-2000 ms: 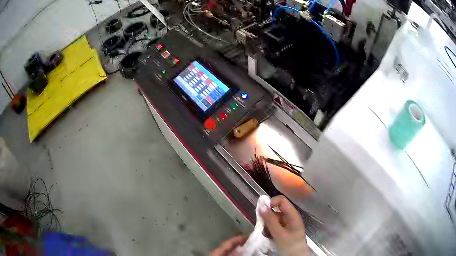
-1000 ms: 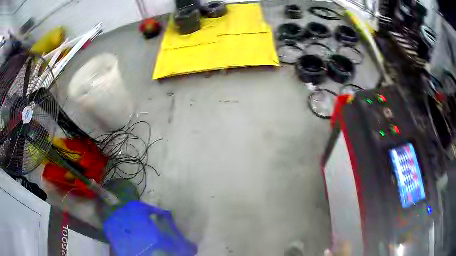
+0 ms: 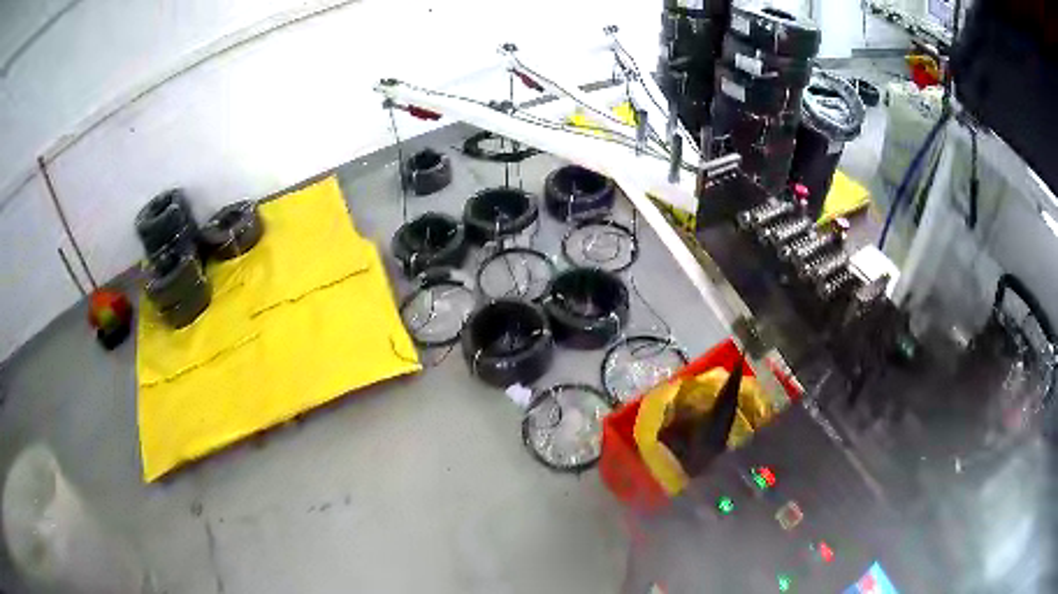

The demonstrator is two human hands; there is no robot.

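Note:
No hand shows in the frame. Nearest in front is the dark control panel (image 3: 743, 522) at the lower right, with red and green lit buttons and a corner of its blue screen (image 3: 872, 580) at the bottom edge. A red box (image 3: 627, 464) with a yellow liner (image 3: 659, 435) stands against it, a dark pointed thing inside. Black wire coils (image 3: 507, 340) lie on the floor beyond, several near black rings. White guide arms (image 3: 522, 130) reach over them. Straightener rollers (image 3: 801, 246) sit on a dark block at the right.
A yellow sheet (image 3: 279, 348) with several coils (image 3: 176, 284) lies on the grey floor at the left. A red object (image 3: 110, 311) stands by the wall. Tall coil stacks (image 3: 760, 104) and a dark bin (image 3: 821, 145) stand at the back right. A blurred pale shape (image 3: 44, 511) is at the lower left.
The view has turned from the tray and panel, past the floor and fan, to the coils and guide arms. The hands and white glove seen two seconds ago are out of the picture.

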